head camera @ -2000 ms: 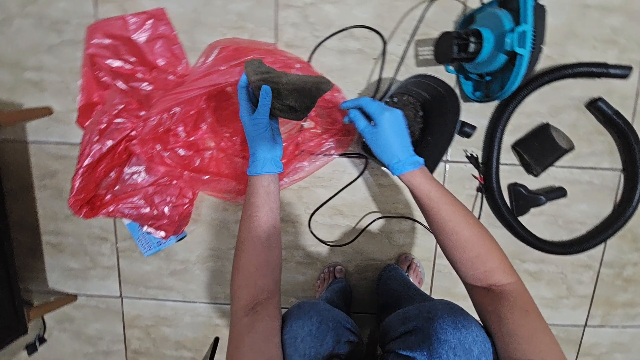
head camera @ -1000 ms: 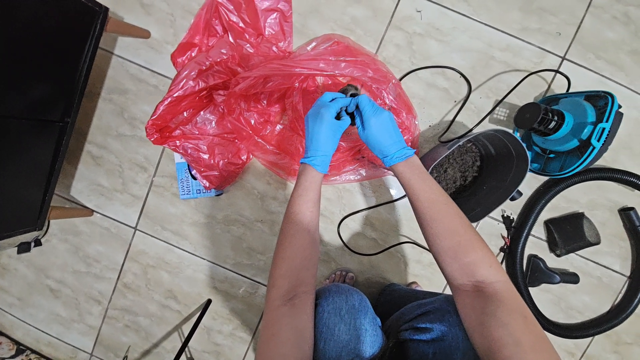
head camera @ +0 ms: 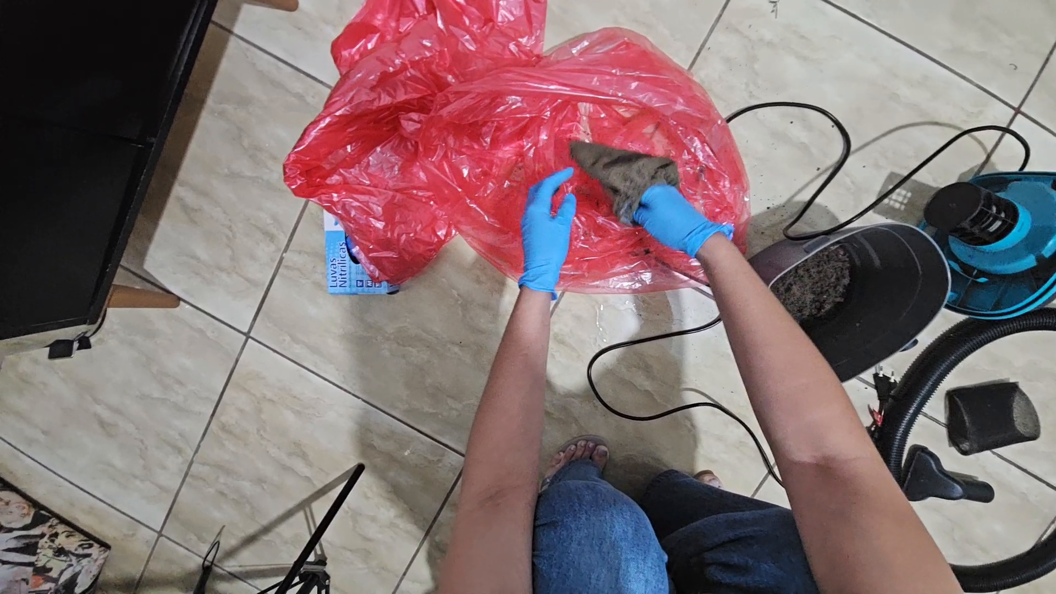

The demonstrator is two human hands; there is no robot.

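In a blue nitrile glove, my right hand [head camera: 672, 219] grips a dusty grey-brown cloth filter bag [head camera: 623, 173] by its lower right end. The cloth hangs over a red plastic bag [head camera: 495, 124] spread on the tiled floor. My left hand [head camera: 549, 235], gloved as well, is just left of the cloth with thumb and fingers apart, holding nothing. Right of my right hand lies a vacuum cleaner's dust container [head camera: 887, 289], with grey dust and debris [head camera: 817, 285] inside. The blue vacuum motor head [head camera: 1002, 239] is beyond it.
A black power cord [head camera: 643, 417] loops across the floor. A ribbed hose [head camera: 916, 396], a black foam filter [head camera: 990, 417] and a nozzle [head camera: 940, 477] lie at right. A glove box [head camera: 351, 264] touches the red bag. A black cabinet [head camera: 82, 165] and a tripod [head camera: 326, 520] are at left.
Both hands were together on a small bunched part one second ago; now they are apart, and the cloth hangs spread from my right hand. My left hand has let go. The view has shifted.
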